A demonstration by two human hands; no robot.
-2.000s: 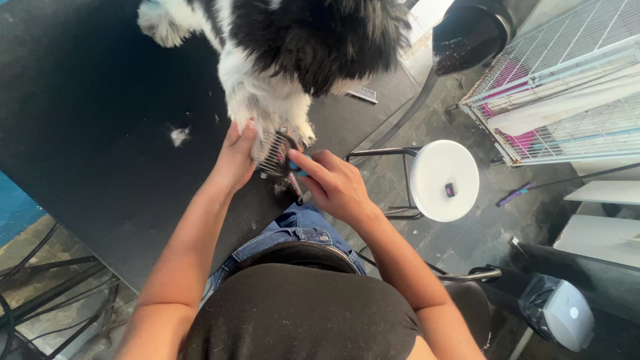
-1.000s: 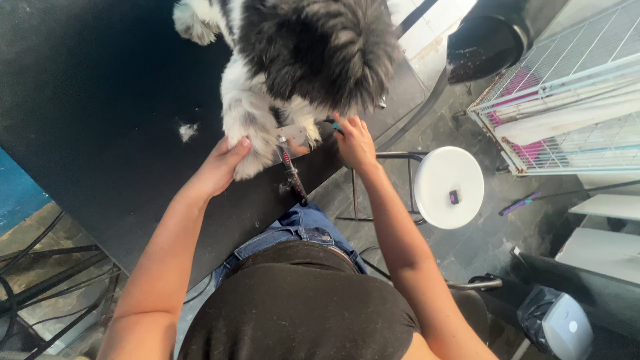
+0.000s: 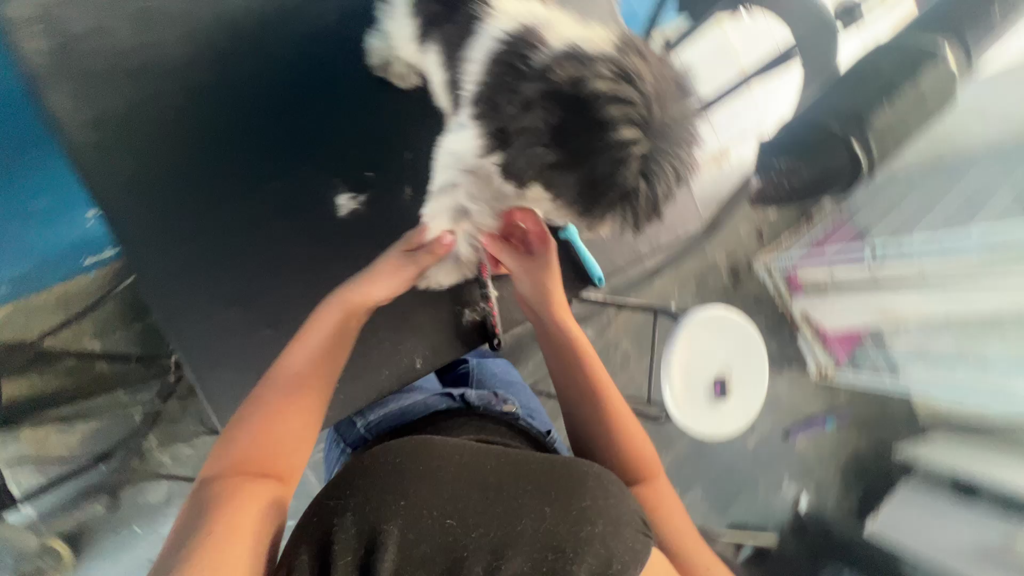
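Observation:
A black and white long-haired dog [image 3: 576,120] is on a black table at the top centre, its head lowered to the right. My left hand [image 3: 404,268] holds the dog's white front leg [image 3: 456,216] from the left, thumb on the fur. From the other side, my right hand [image 3: 524,248] touches the same leg with bent fingers; its grip is partly hidden and blurred. Just below lies a tool with a black and red patterned handle [image 3: 490,308], its upper end hidden by the leg and hand. A tool with a turquoise handle [image 3: 582,256] lies to the right of my right hand.
The black table [image 3: 240,240] bears a tuft of white fur [image 3: 349,203]. Right of it stands a stool with a round white seat [image 3: 714,372] and a small dark object on it. Farther right is a blurred white wire cage [image 3: 880,296]. Cables run at lower left.
Two seconds ago my right hand held a metal-toothed comb or rake at the paw; now that hand is on the leg and the turquoise-handled tool lies beside it. The view has shifted.

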